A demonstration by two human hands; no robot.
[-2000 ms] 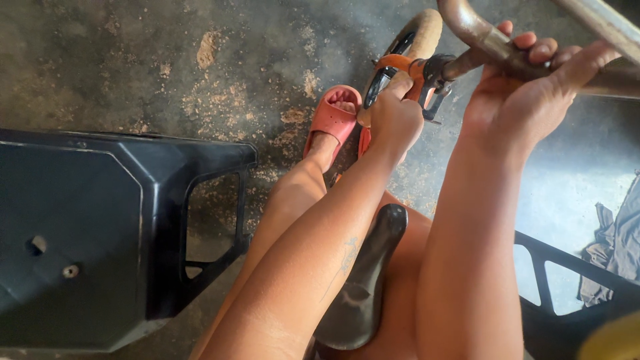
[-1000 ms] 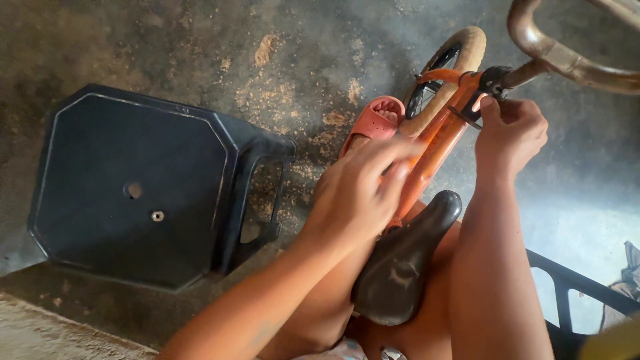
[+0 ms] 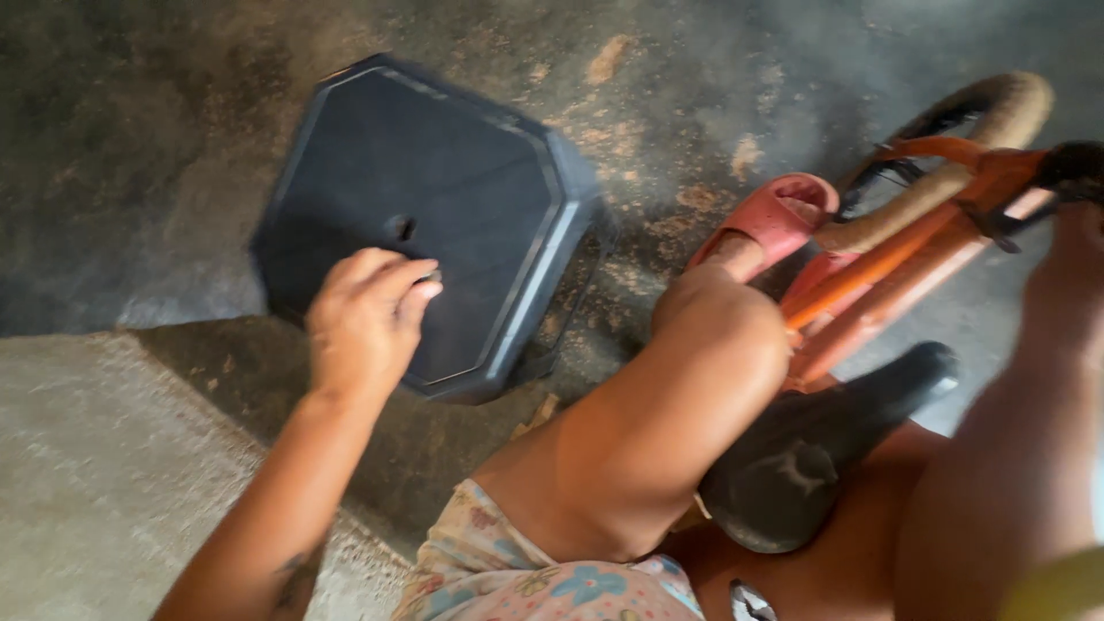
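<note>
My left hand [image 3: 371,315] is over the seat of a black plastic stool [image 3: 466,216], thumb and fingertips pinched on a small metal piece [image 3: 429,277], perhaps a nut. Just beyond it is the hole in the seat. At the right edge, my right hand [image 3: 1078,228] is at the black clamp [image 3: 1074,168] at the head of an orange bicycle frame [image 3: 906,285]; its fingers are blurred and partly cut off. The black saddle [image 3: 793,474] sits between my legs, and the tan-tyred front wheel [image 3: 1018,112] is at the upper right.
My foot in a pink slide sandal [image 3: 776,220] rests by the front wheel. A raised concrete ledge [image 3: 129,466] fills the lower left. A small silvery object [image 3: 750,601] lies at the bottom near my shorts. The concrete floor [image 3: 673,52] bears pale patches.
My left hand has moved left from the bicycle to the stool and taken hold of the small metal piece that lay there. My right hand has stayed by the clamp. The view has shifted left.
</note>
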